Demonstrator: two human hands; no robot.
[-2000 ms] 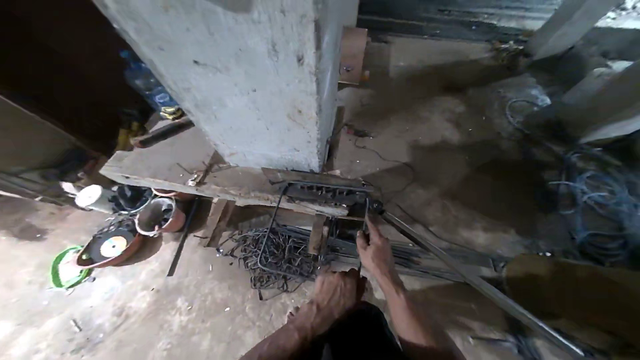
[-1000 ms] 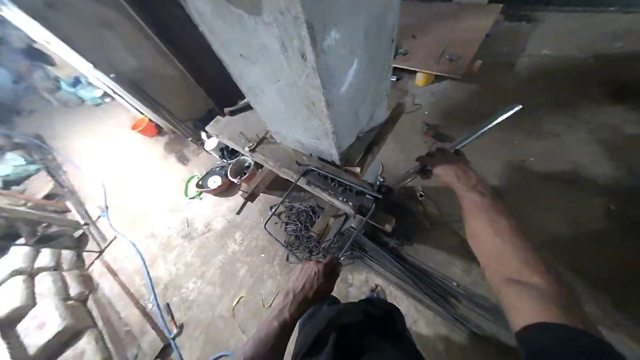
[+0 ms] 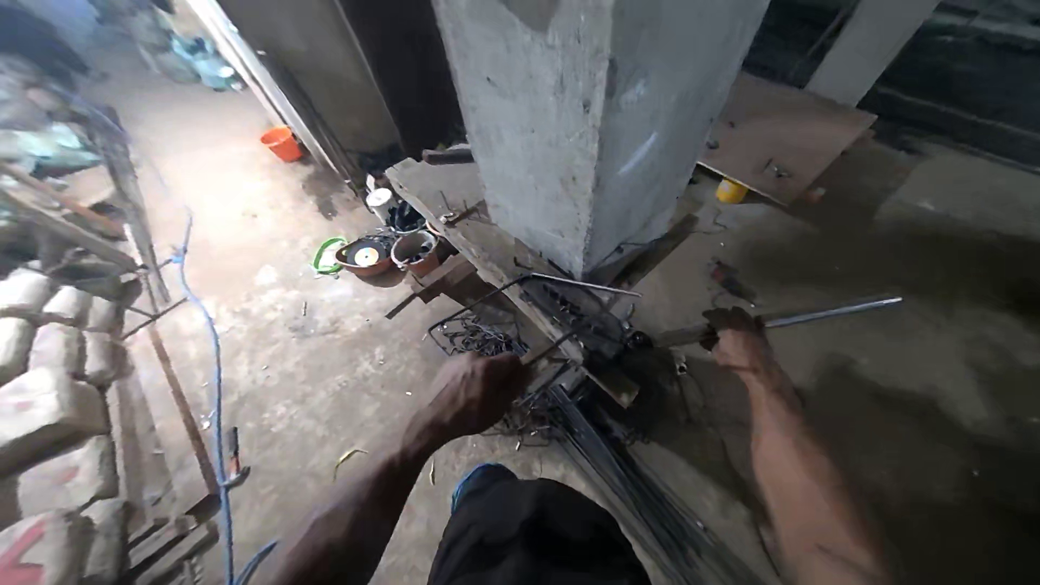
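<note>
My left hand [image 3: 479, 388] is closed on a bent steel rod [image 3: 487, 299] that forms an angular frame above the wooden plank [image 3: 508, 280]. My right hand [image 3: 735, 333] grips a long metal bar [image 3: 833, 312], whose bright end points to the right. The bar's other end meets a dark metal bending fixture [image 3: 597, 329] on the plank. Below and left of the plank, bent wire pieces [image 3: 483, 333] lie in a tangled pile, partly behind my left hand. A bundle of straight steel rods [image 3: 626, 479] runs from beneath the plank toward the lower right.
A concrete column [image 3: 601, 122] rises behind the plank. Buckets [image 3: 416, 252] and a green-rimmed container [image 3: 327, 256] stand left of it. Filled sacks [image 3: 49, 406], a blue hose [image 3: 213, 366] and a hammer [image 3: 236, 463] are at left. A board [image 3: 788, 138] lies at back right.
My right hand has swung out to the right with the bar. The bent rod frame in my left hand has changed its position over the plank. The view has turned left.
</note>
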